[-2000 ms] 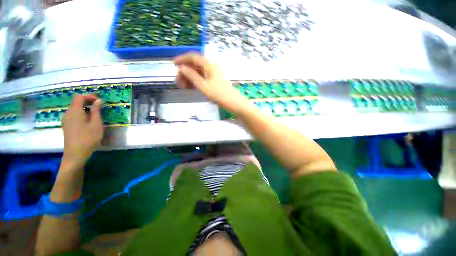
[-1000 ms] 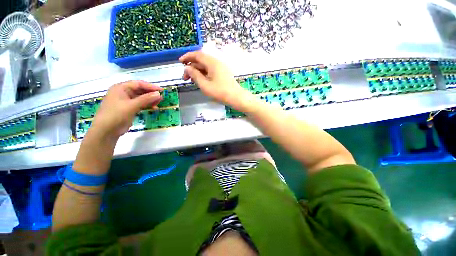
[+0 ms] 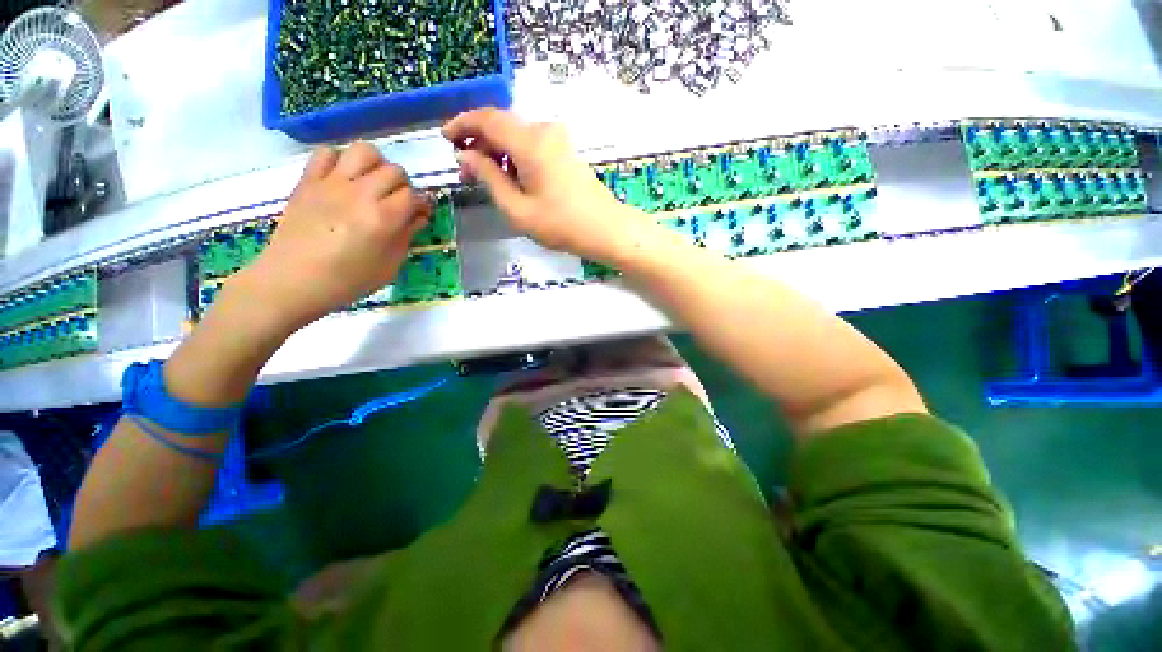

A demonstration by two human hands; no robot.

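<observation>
My left hand (image 3: 351,229) is bent over a green PCB panel (image 3: 433,270) in the rail track, fingertips at the panel's upper right part; whether they hold a part is hidden. My right hand (image 3: 529,178) is over the track's back rail, at the gap right of that panel, thumb and fingertips pinched on a small dark component (image 3: 506,163). A second PCB panel (image 3: 752,194) with small blue and dark parts lies to the right, partly under my right forearm. A blue parts bin (image 3: 389,107) full of small dark parts stands behind my hands.
A loose pile of silvery components (image 3: 650,41) lies right of the bin. More panels sit in the track at far right (image 3: 1060,172) and far left (image 3: 51,318). A white fan (image 3: 51,64) stands at upper left. Blue stools show below the bench.
Since one second ago, my left hand has turned palm down, its fingers curled over the panel. My right hand stays near the back rail. Earlier, my left hand was farther left; the view has shifted.
</observation>
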